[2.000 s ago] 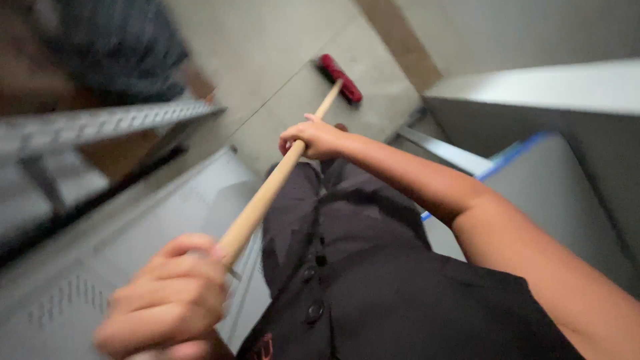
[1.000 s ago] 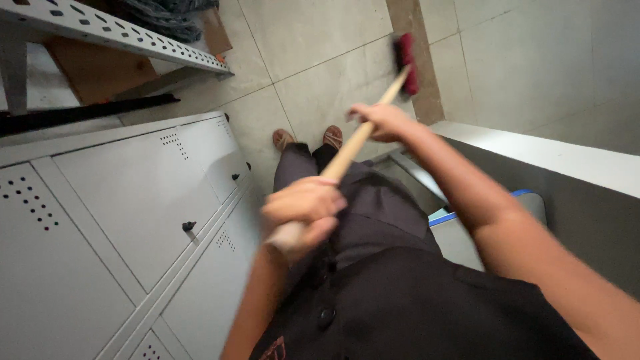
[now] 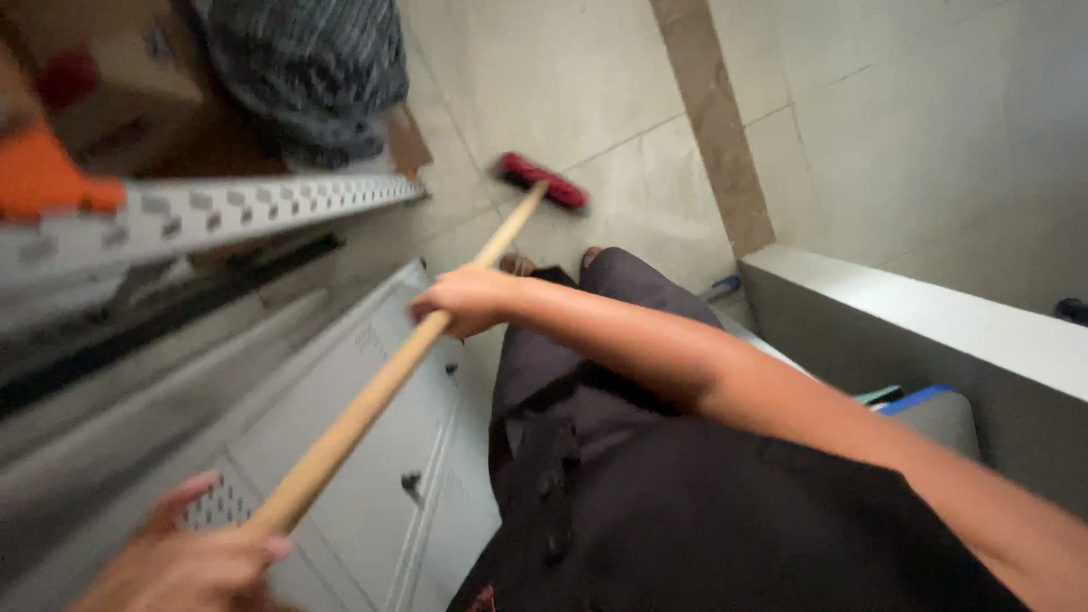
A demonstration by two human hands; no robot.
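A push broom with a long wooden handle (image 3: 374, 408) and a red head (image 3: 542, 182) slants across the view. Its head is down on the tiled floor, just beyond my feet. My right hand (image 3: 467, 299) is closed around the middle of the handle. At the lower left, my left hand (image 3: 195, 552) is at the handle's top end, blurred, its thumb and one finger raised apart; its palm and the end of the handle are hidden.
Grey metal lockers (image 3: 340, 433) stand at my left, below a perforated metal shelf post (image 3: 280, 208) with an orange part (image 3: 51, 174). A dark bundle (image 3: 310, 72) and cardboard boxes lie behind. On the right runs a white-topped low wall (image 3: 918, 314), beside a grey bin with a blue edge (image 3: 935, 416).
The broom head has swung from beside the brown floor strip to the left, nearer the shelf. My left hand has moved down and left, and my right hand has moved left with the handle.
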